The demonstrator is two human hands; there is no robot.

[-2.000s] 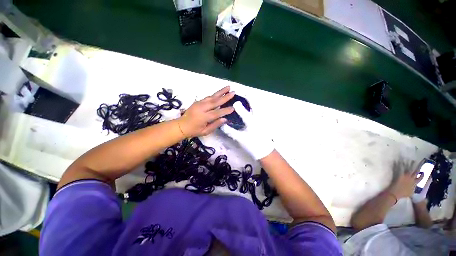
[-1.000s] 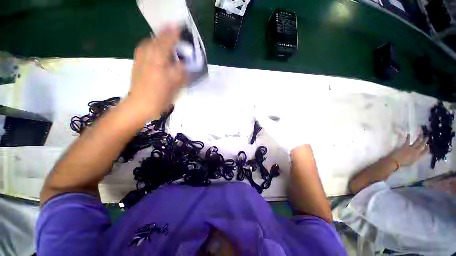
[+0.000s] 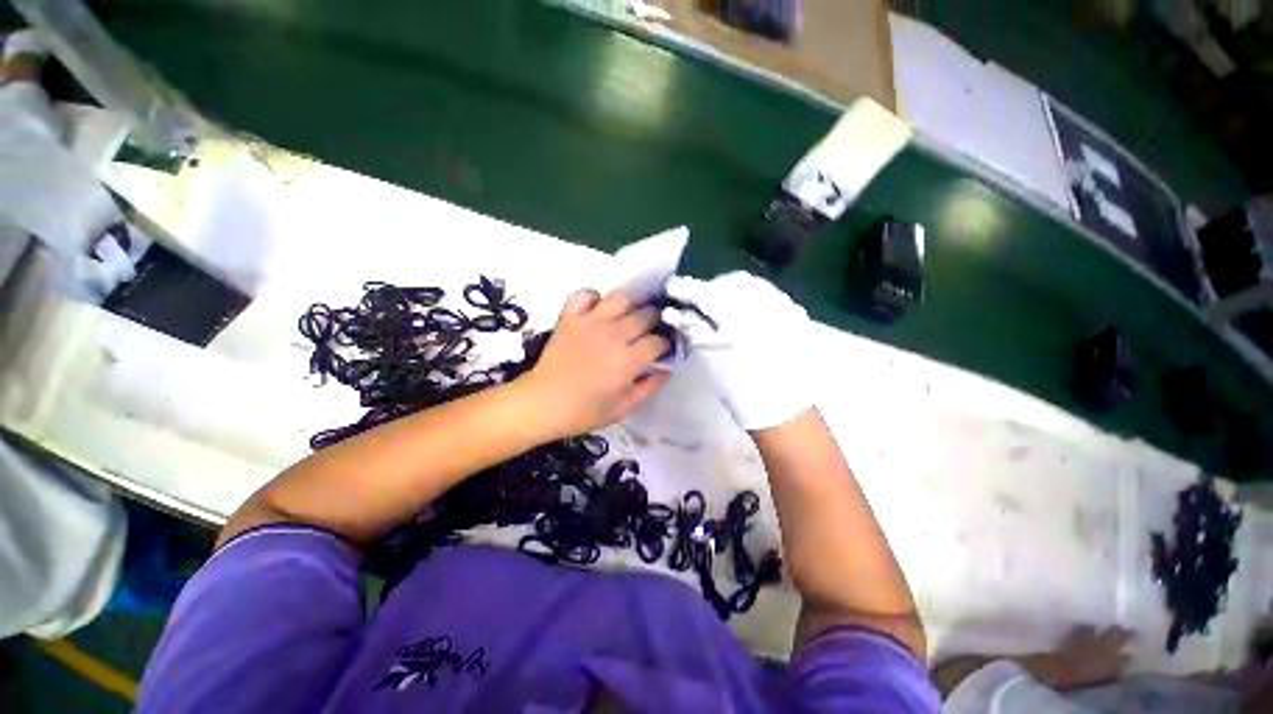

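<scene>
My left hand (image 3: 600, 360) is bare and grips a small retail box (image 3: 653, 268) whose white flap stands up. The black body of the box is mostly hidden by the hands. My right hand (image 3: 751, 342) wears a white glove and holds a black coiled cable (image 3: 687, 310) at the box mouth. A tangled pile of coiled black cables (image 3: 489, 481) lies on the white bench in front of me, with more coils at its upper left.
The green belt (image 3: 559, 140) carries an open box (image 3: 838, 161) with its white flap up and closed black boxes (image 3: 889, 265). A black box (image 3: 177, 296) is at the left by another worker. Another cable pile (image 3: 1195, 558) and a person's arm (image 3: 1040, 663) are at the right.
My left hand has come back from the belt to the bench with a box. My gloved right hand has moved up to it with a cable. Boxes on the belt appear further right.
</scene>
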